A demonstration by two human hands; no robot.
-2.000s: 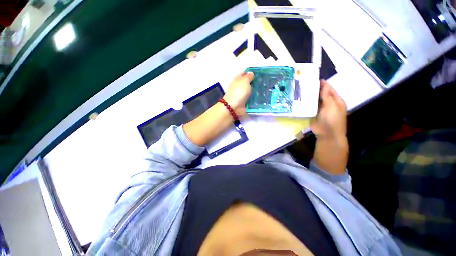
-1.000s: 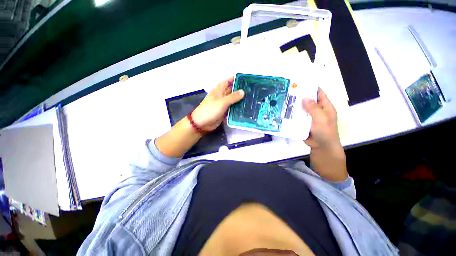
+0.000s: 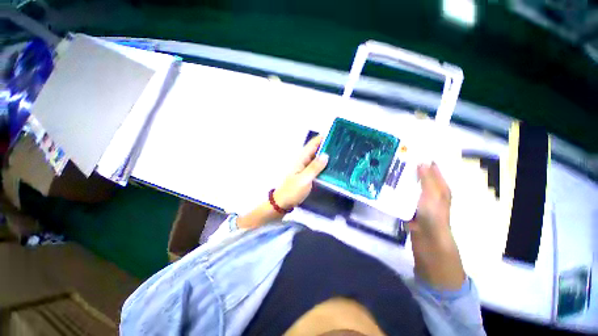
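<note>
The white calculator half (image 3: 410, 190) is held up in front of me, tilted, with its green circuit board (image 3: 359, 157) facing me. The empty white frame (image 3: 413, 59) is joined to its far side and stands out over the belt. My left hand (image 3: 300, 178) grips the left edge, thumb by the board's edge. My right hand (image 3: 433, 200) grips the right edge; its fingers behind are hidden. The black jig (image 3: 328, 202) lies on the bench below, mostly covered by the calculator half and my left hand.
A black adhesive strip (image 3: 528, 193) with yellow edging lies at right, beside a stepped black remnant (image 3: 488, 176). Another green board (image 3: 573, 292) is at the far right. Grey-white boards (image 3: 95, 98) are stacked at left on the white bench (image 3: 216, 125). The green belt runs behind.
The view has swung left, bringing more of the stacked boards and floor into sight. Both hands still hold the calculator half, which is now tilted more clockwise.
</note>
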